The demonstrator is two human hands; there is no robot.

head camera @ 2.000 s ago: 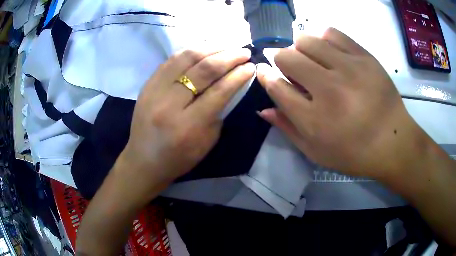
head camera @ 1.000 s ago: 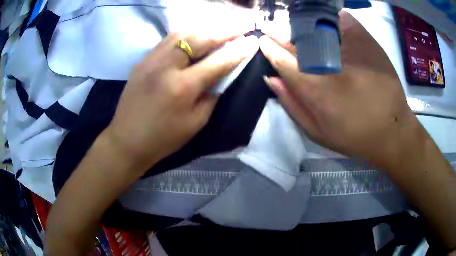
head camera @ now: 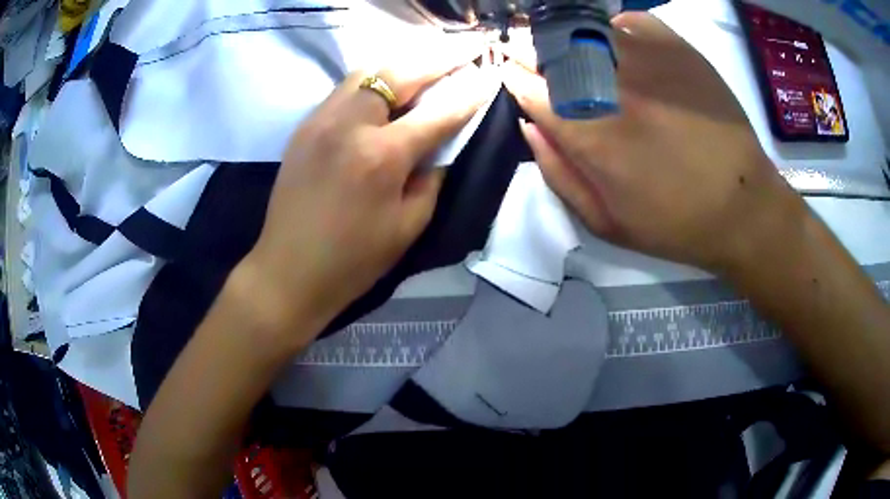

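Observation:
My left hand (head camera: pixel 361 195) and my right hand (head camera: pixel 654 146) press and pinch a dark fabric panel (head camera: pixel 478 175) with a pale edge, fingertips meeting just below the needle area (head camera: pixel 505 29) of the sewing machine. A blue-grey cylinder (head camera: pixel 583 78) hangs beside the needle, over my right fingers. A small white piece (head camera: pixel 527 234) hangs from the dark panel, above a grey rounded piece (head camera: pixel 527 361) that lies over the table's front edge. Light fabric panels (head camera: pixel 224 88) with dark stripes are heaped at the left. The exact stitch point is lost in glare.
A smartphone (head camera: pixel 795 78) with a red screen lies at the right. A ruler (head camera: pixel 683 329) runs along the grey front edge. A red plastic basket (head camera: pixel 278 473) is below left. My dark-clothed lap (head camera: pixel 546 468) is below the table.
Both hands and the fabric have moved up towards the needle. The white piece has moved up too, and the grey rounded piece now shows more fully below it. The camera view has also shifted.

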